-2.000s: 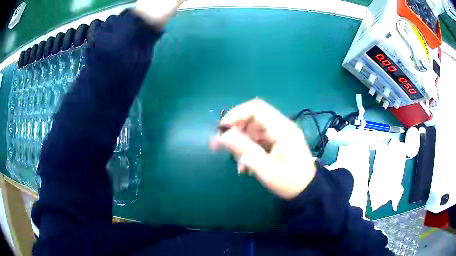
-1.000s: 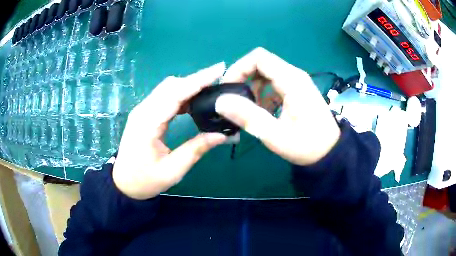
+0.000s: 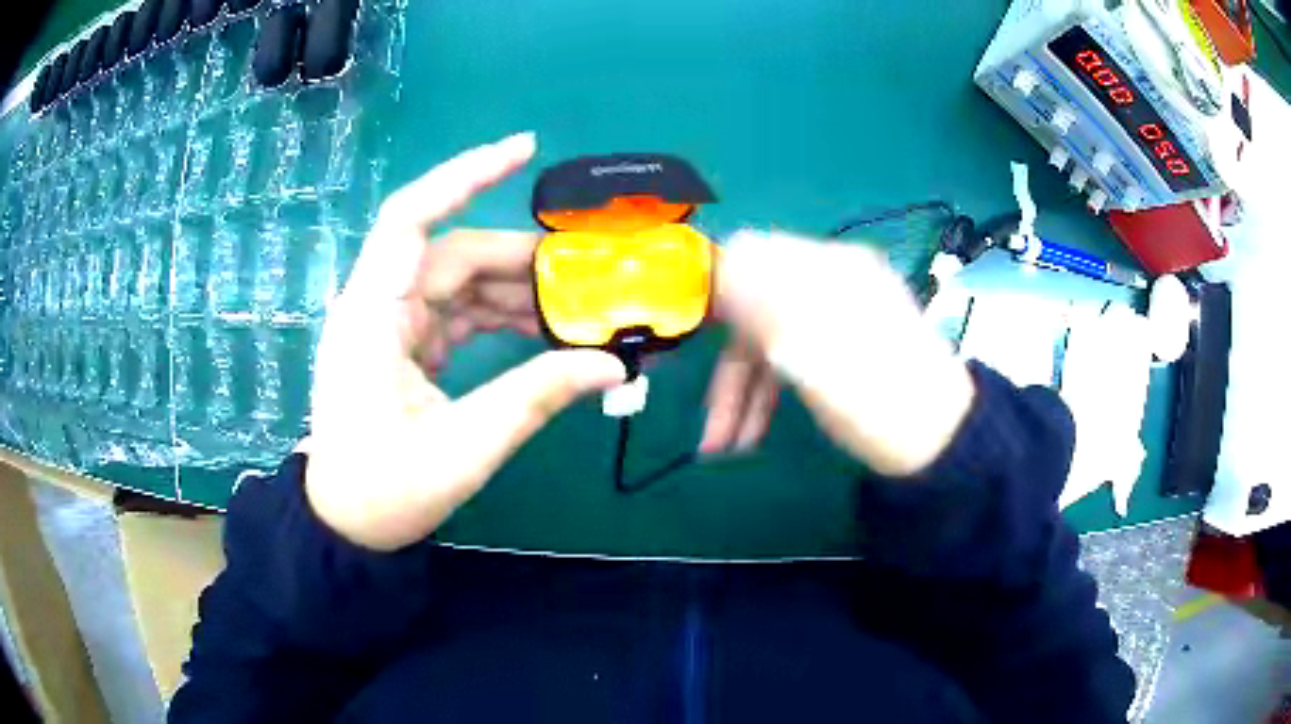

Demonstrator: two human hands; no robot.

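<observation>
A charging case [image 3: 623,283] is open in front of me, its black lid raised at the back with pale lettering and its inside glossy orange. My left hand [image 3: 439,354] holds it from the left, the thumb at the front edge by the cable plug. The charging cable [image 3: 624,396], with a white collar and black lead, meets the case's front edge. My right hand [image 3: 835,340] is blurred at the case's right side, fingers bent down; whether it touches the case or holds anything cannot be told.
A clear blister tray [image 3: 156,269] lies left, black cases [image 3: 305,43] in its far rows. At the right are the power supply [image 3: 1097,106] reading 0.00 and 050, a red block [image 3: 1168,238], a blue marker pen [image 3: 1076,260], white papers [image 3: 1104,382] and a black bar [image 3: 1201,389].
The case, closed between both hands a second ago, is now open with its orange inside showing. My right thumb has left it. The cable's collar and lead show more clearly below it.
</observation>
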